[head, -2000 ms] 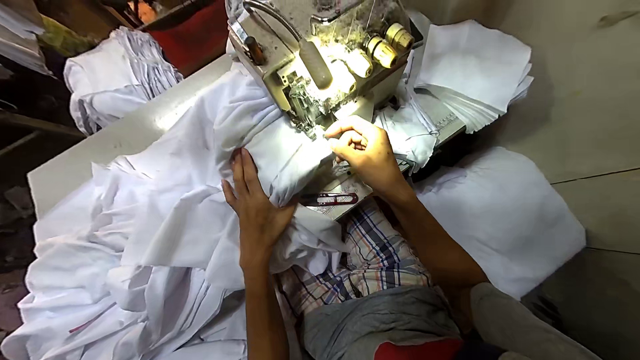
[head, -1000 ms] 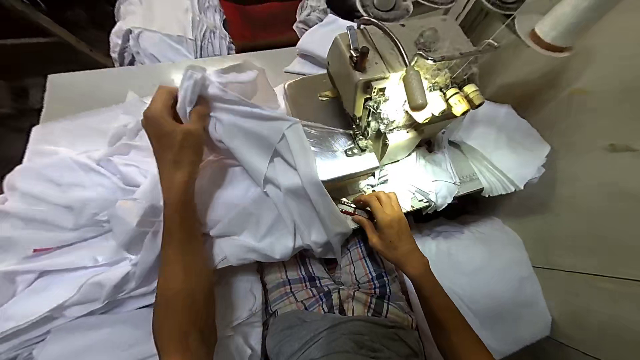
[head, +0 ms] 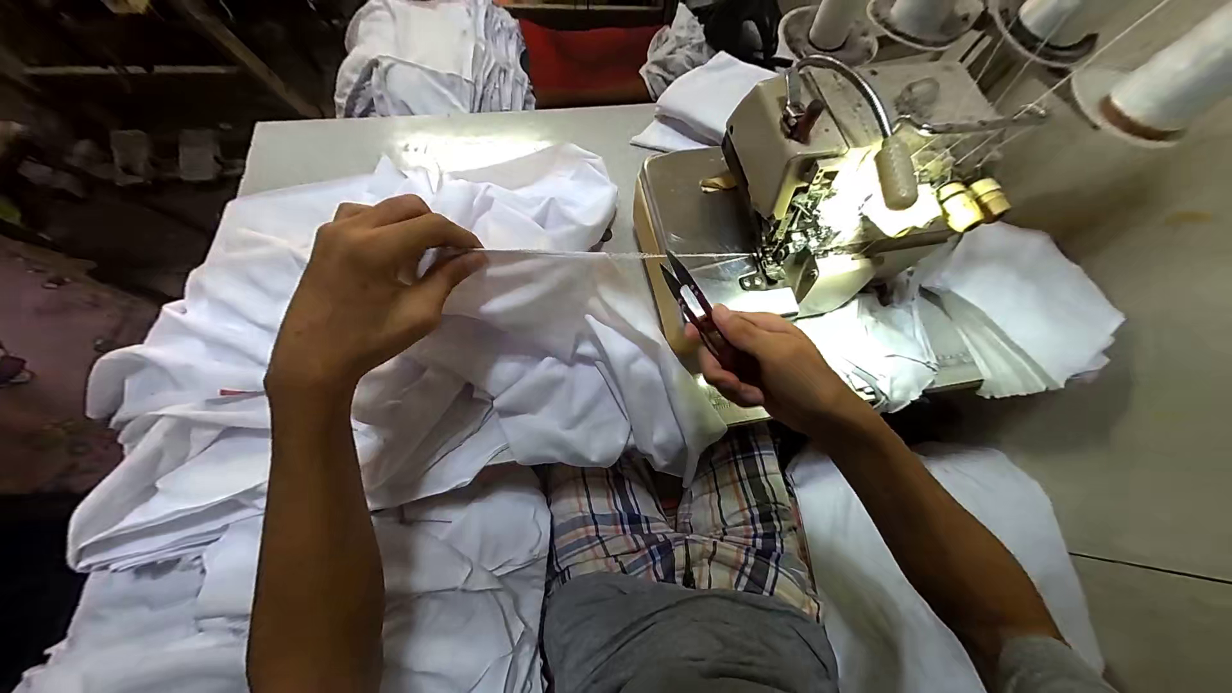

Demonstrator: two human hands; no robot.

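My left hand [head: 371, 284] pinches one end of a thin white thread chain [head: 577, 254], which runs taut to the needle area of an overlock sewing machine [head: 780, 144]. In my right hand [head: 765, 361] is a pair of thread snips [head: 695, 306]; their blades point up and stand apart at the thread chain, left of the presser foot. A large heap of white fabric [head: 568, 375] lies on the table under and beside my left hand and hangs over the front edge.
Thread cones [head: 1165, 82] stand at the upper right. Stacked white cloth pieces [head: 1030, 298] lie right of the machine, and a folded pile [head: 433, 58] sits beyond the table [head: 318, 149]. A bent lamp [head: 897, 173] hangs over the needle area. More white cloth [head: 962, 549] lies beside my right leg.
My left hand has let go of the fabric it held up and now holds the thread chain. My right hand has raised the snips from the table's front edge to the chain.
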